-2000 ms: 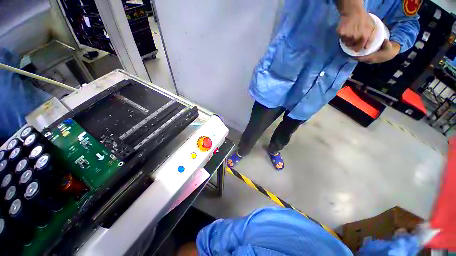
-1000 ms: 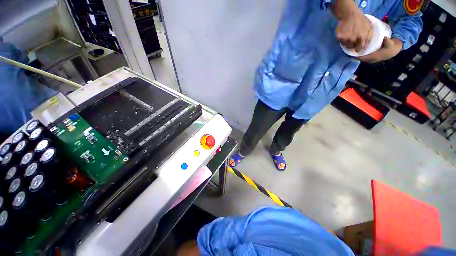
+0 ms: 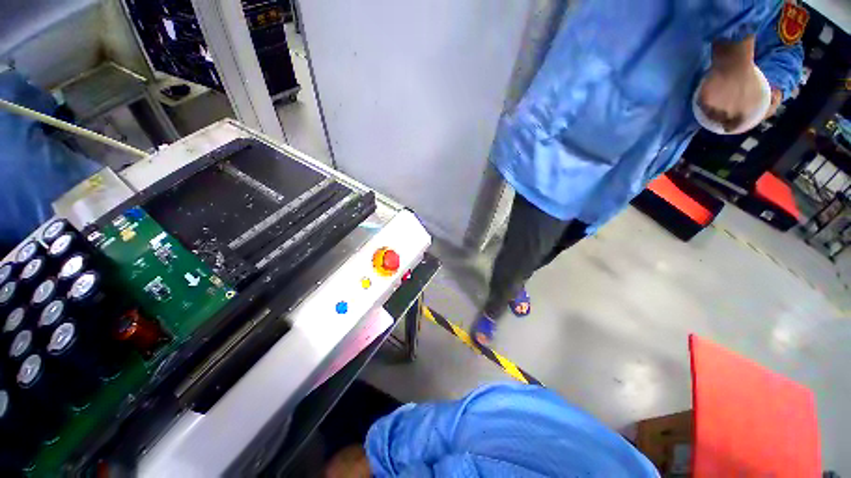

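A green capacitor board [image 3: 163, 271] lies at the left on the black-railed machine, with rows of black capacitors [image 3: 61, 336] and a copper-red coil [image 3: 141, 330]. A blue sleeve [image 3: 504, 434], seemingly my left arm, crosses the bottom. A little bare skin of my left hand or wrist [image 3: 350, 462] shows at its end; the fingers are cut off or dark. My right hand is not in view. A red sheet [image 3: 756, 411] stands tilted at the lower right, by a carton [image 3: 664, 441].
A person in a blue smock [image 3: 606, 121] stands ahead, one hand in a white round container [image 3: 733, 101]. The control panel [image 3: 364, 280] has a red emergency stop. Black-yellow tape [image 3: 476, 345] crosses the floor. Red-topped black boxes [image 3: 679, 201] lie behind. Another blue-clad person is at far left.
The person ahead has shifted right with the white container. The red sheet came into view over the carton at the lower right. The blue cloth at the lower right has left view.
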